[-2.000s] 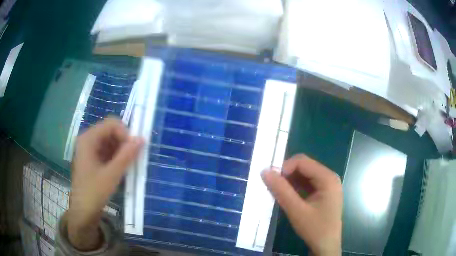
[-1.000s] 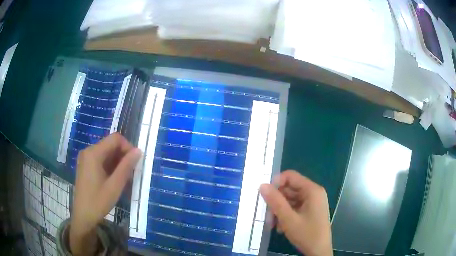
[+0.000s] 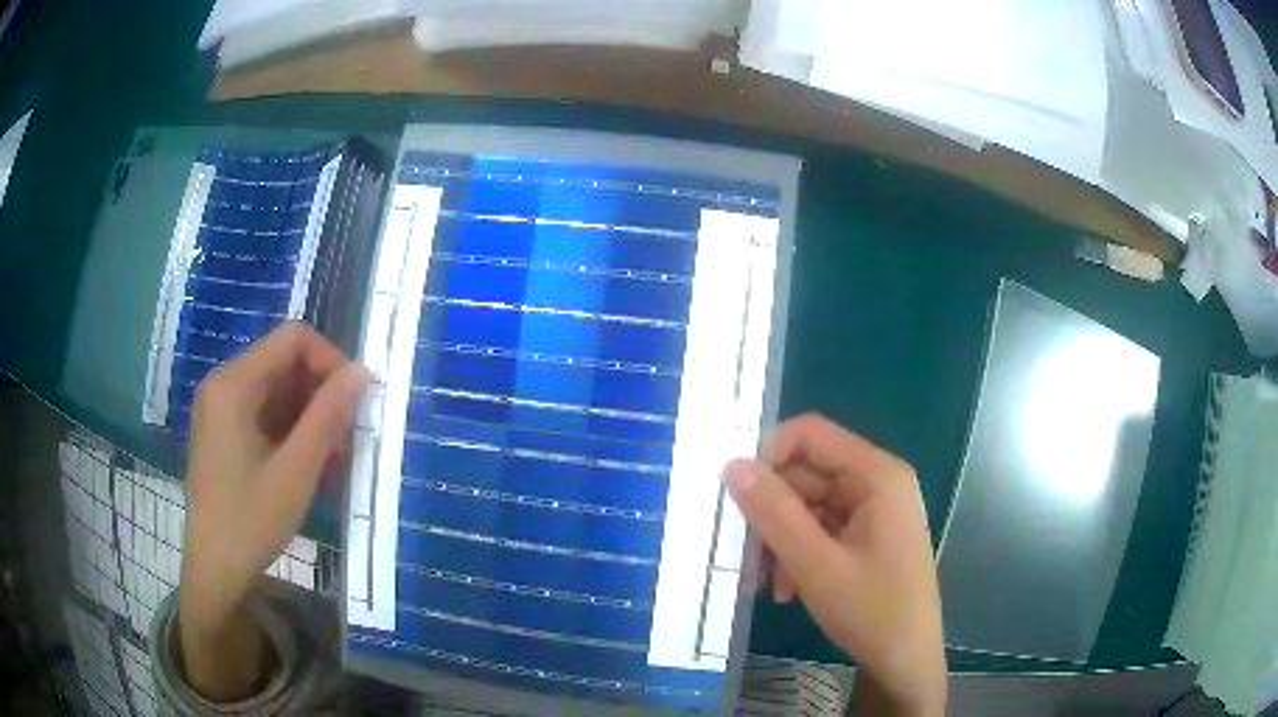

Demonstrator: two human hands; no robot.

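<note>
A blue solar cell string (image 3: 540,406) with silvery cross lines and a white strip down each side lies flat in front of me. It sits over a pale sheet or pad whose grey border (image 3: 589,140) shows around it. My left hand (image 3: 266,434) pinches at the left white strip, about midway down. My right hand (image 3: 848,539) pinches at the right white strip, thumb on top. The fingertips under the edges are hidden. More cell strings (image 3: 245,252) lie piled at left on a clear greenish sheet.
A shiny glass pane (image 3: 1044,490) lies at right, with a pale sheet stack (image 3: 1233,532) beyond it. White sheet piles (image 3: 953,70) sit on a brown board (image 3: 561,77) behind. A small pale block (image 3: 1121,259) and phone (image 3: 1203,49) are at back right. Finished lay-ups (image 3: 112,532) sit low left.
The view has shifted, so the bench things sit higher. The string was blurred and nearer to me, overlapping the left pile; now it lies over the grey-bordered area. Both hands stay at its side strips.
</note>
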